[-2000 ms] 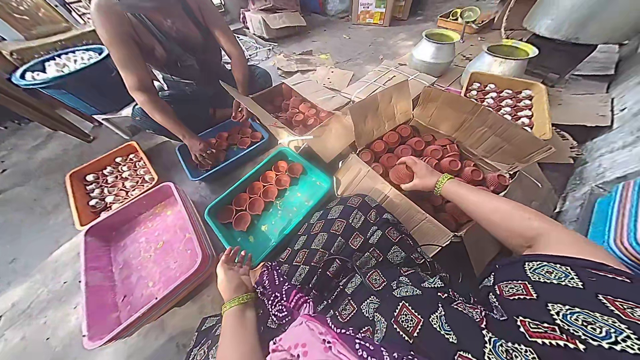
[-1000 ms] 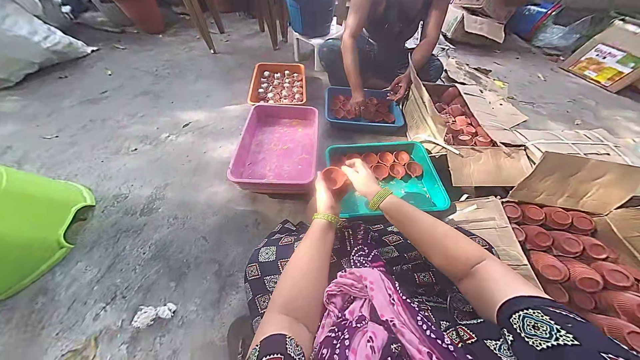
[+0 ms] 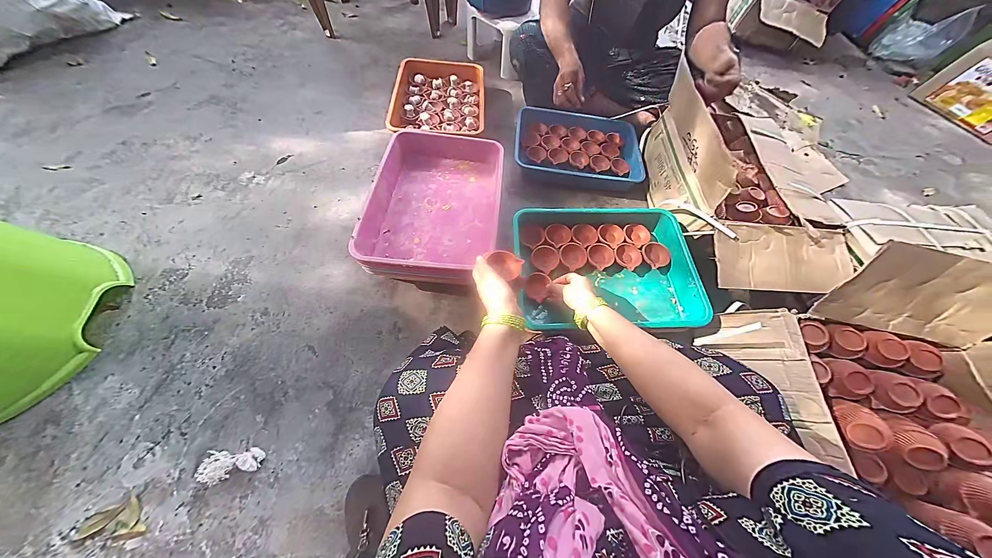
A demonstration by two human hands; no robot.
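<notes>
My left hand point(image 3: 496, 291) holds a small red clay lamp cup point(image 3: 504, 265) at the left edge of a teal plastic tray point(image 3: 674, 298). Inside the tray's near left part, my right hand point(image 3: 575, 293) has its fingers on another clay lamp cup point(image 3: 537, 287). Two rows of similar clay cups point(image 3: 601, 256) stand mouth up behind it in the tray. An open cardboard box of stacked clay cups point(image 3: 891, 387) is at my right.
Pink stacked trays point(image 3: 434, 209) stand at left, an orange tray point(image 3: 438, 128) of filled cups behind them. A person sits behind a blue tray point(image 3: 581, 177) of clay cups, beside another cardboard box point(image 3: 690, 163). A green plastic stool point(image 3: 54, 310) is at far left.
My right hand has come from the cardboard box to the teal tray. The hands, together around clay cups one second ago, are now apart. The other person's hands have left the blue tray. The view has swung.
</notes>
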